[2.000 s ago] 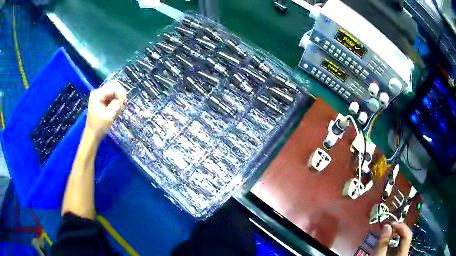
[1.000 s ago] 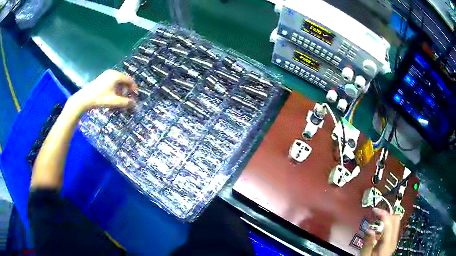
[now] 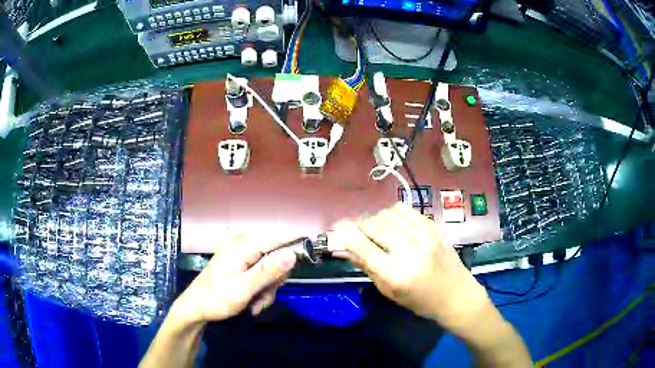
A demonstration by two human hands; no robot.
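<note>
My left hand (image 3: 240,277) holds a short dark-and-silver cylinder (image 3: 305,250), a car charger, between thumb and fingers at the front edge of the brown fixture box (image 3: 266,198). My right hand (image 3: 402,259) grips the white plug of a test cable (image 3: 402,175) at the charger's end. The two meet or nearly meet; the fingers hide whether the plug is inserted. The cable loops up toward the third white socket (image 3: 390,152) in the front row.
A blister tray of units (image 3: 93,194) lies left of the box, another (image 3: 549,172) right. Pale instruments (image 3: 190,36) stand back left. Coloured wires and an orange taped board (image 3: 340,100) are at the box's back. A black lead (image 3: 425,122) crosses it.
The view has turned toward the fixture box. My left hand has moved from the left tray to the box's front edge and now holds a charger. My right hand has brought the cable plug to it.
</note>
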